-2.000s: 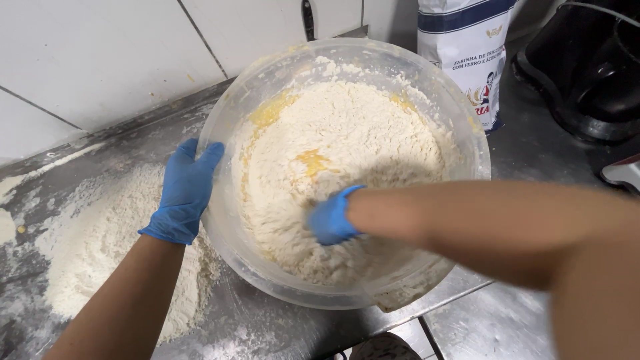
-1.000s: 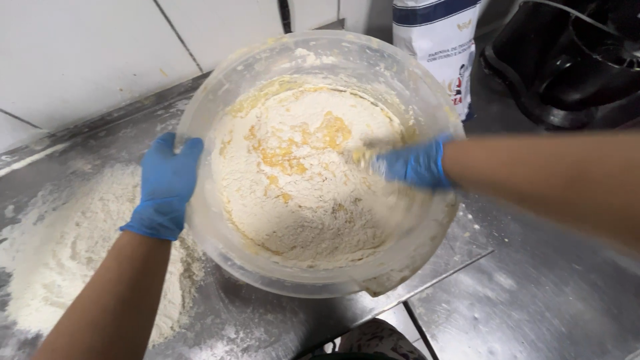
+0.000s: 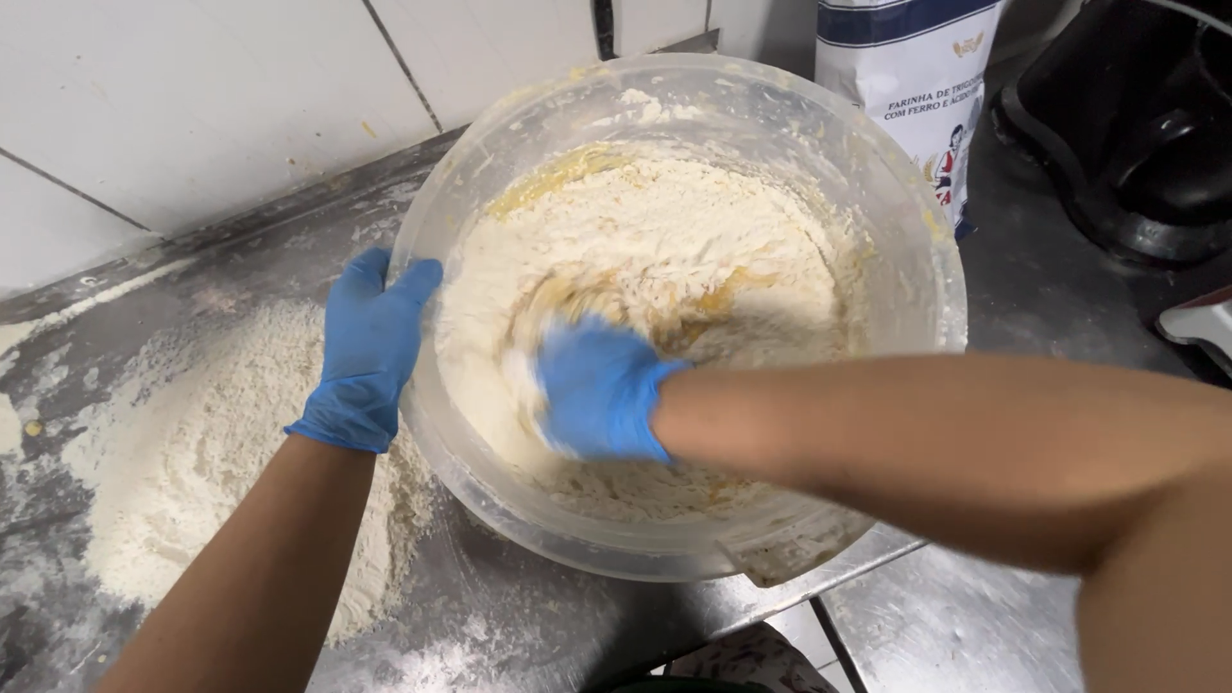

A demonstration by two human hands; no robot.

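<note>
A large translucent plastic bowl (image 3: 953,289) holds flour (image 3: 674,212) with a wet yellow mixture (image 3: 722,294) showing through it. My left hand (image 3: 371,346), in a blue glove, grips the bowl's left rim with the thumb over the edge. My right hand (image 3: 597,385), gloved in the same blue, is down in the flour left of the bowl's middle; it is blurred, and its fingers are partly buried, so whether they hold anything is hidden. A heap of loose flour (image 3: 192,462) lies on the metal counter beside my left forearm.
Behind the bowl at the right stands a paper flour bag (image 3: 905,87) bearing writing. A black appliance (image 3: 1136,125) is at the upper right. White wall tiles (image 3: 212,87) rise behind the metal counter (image 3: 539,616), whose front edge runs below the bowl.
My right hand has moved from the bowl's right side to left of its middle, and the flour there is stirred up. My left hand keeps its hold on the rim.
</note>
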